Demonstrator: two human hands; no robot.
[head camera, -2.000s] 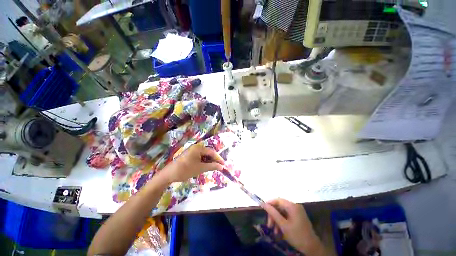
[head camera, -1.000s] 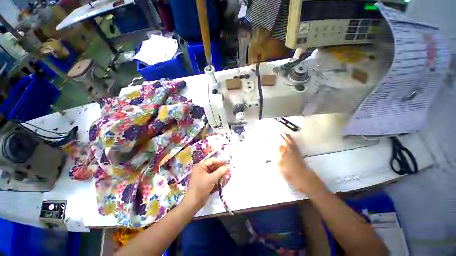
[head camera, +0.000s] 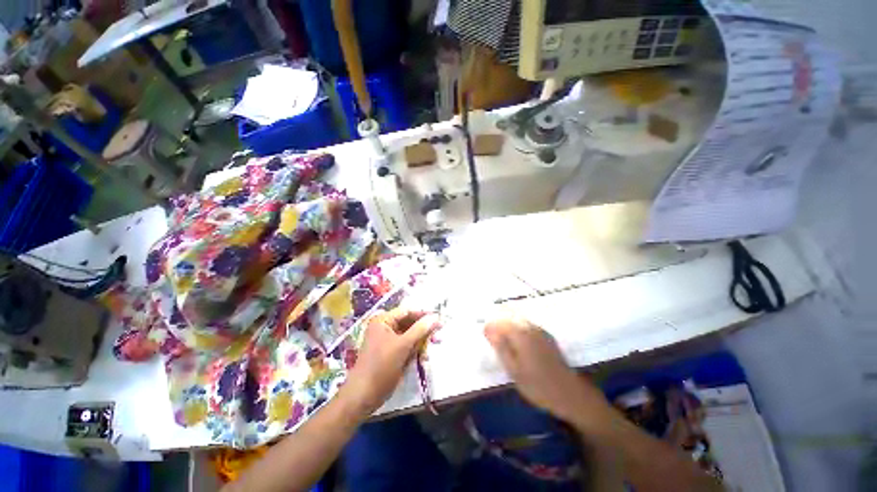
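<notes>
The floral garment piece lies heaped on the table left of the needle area. My left hand pinches its right edge, where a narrow strip hangs down toward the table's front edge. The presser foot area of the white sewing machine is just beyond my fingers. My right hand is to the right of my left hand, blurred, with fingers curled; whether it holds something cannot be made out.
Black-handled scissors lie at the far right below a hanging printed sheet. A control panel stands behind the machine. A second machine is at the left. A blue bin with white cloth is behind the table.
My left hand moved back to the cloth edge. My right hand let go of the strip, reached to the dark snips under the arm, then came back. The snips no longer show there.
</notes>
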